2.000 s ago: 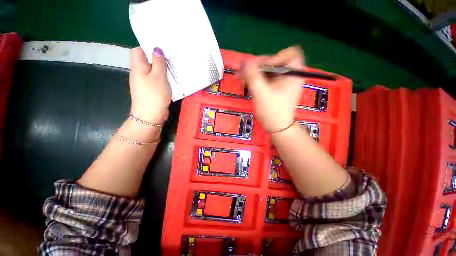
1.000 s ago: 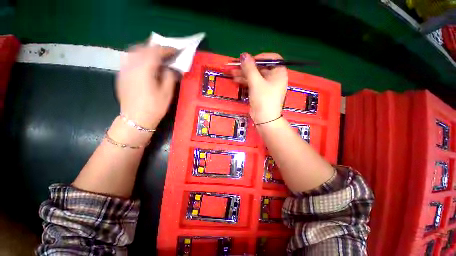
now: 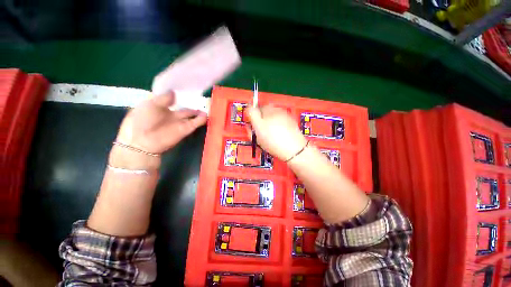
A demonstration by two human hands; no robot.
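Note:
My left hand point(image 3: 158, 123) is left of the red tray, palm turned up, with a blurred pale sheet point(image 3: 201, 63) at its fingers. The sheet stands out above the hand over the green surface. My right hand point(image 3: 274, 130) is over the upper part of the red foam tray point(image 3: 283, 220) and holds thin tweezers point(image 3: 255, 96) nearly upright in view. Phone-like frames point(image 3: 246, 193) with dark and silver edges and small yellow pads lie in the tray pockets. My right hand and forearm hide parts of some frames.
Stacked red trays point(image 3: 417, 168) stand at the right, the top one holding frames. More red trays point(image 3: 19, 140) are at the left edge. A pale rail point(image 3: 98, 95) runs behind. A yellow object point(image 3: 468, 12) is at the top right.
The pale sheet, lower and folded-looking one second ago, is now extended up and right from my left hand. The tweezers have turned from level to nearly upright. The view has shifted, so the tray appears lower.

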